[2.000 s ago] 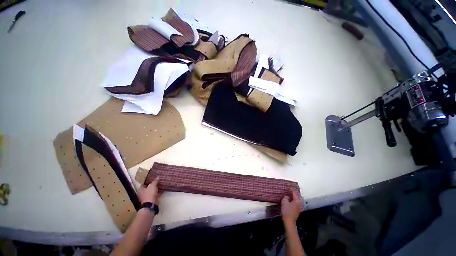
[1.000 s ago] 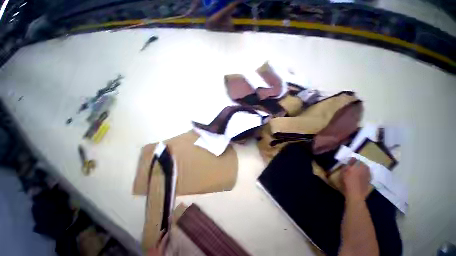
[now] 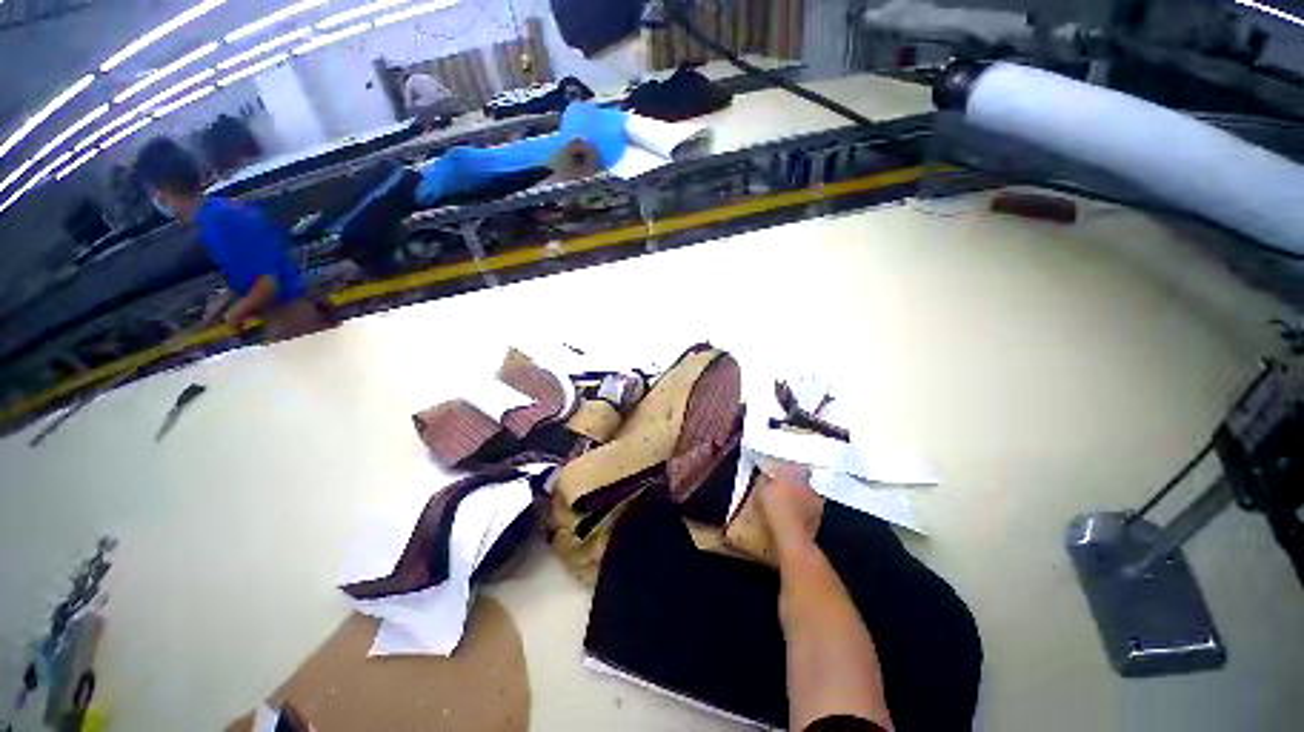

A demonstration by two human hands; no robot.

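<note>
My right hand (image 3: 789,511) grips a small tan perforated piece (image 3: 747,532) on top of the large black cut stack (image 3: 687,615); its fingertips are partly hidden. White paper pieces (image 3: 872,496) lie just right of the hand. A curved bundle of tan and plaid plies (image 3: 644,436) touches the black stack's upper left. My left hand is not in view.
More plaid (image 3: 461,429) and white pieces (image 3: 443,615) lie left; tan underlay paper (image 3: 408,679) is cut off below. The cutting machine's base plate (image 3: 1151,608) stands right. A person in blue (image 3: 246,258) is beyond the table.
The view has tilted up and shifted right. My right hand has left the plaid strip and come onto the small tan piece, now apart from the white strips. My left hand has left the picture.
</note>
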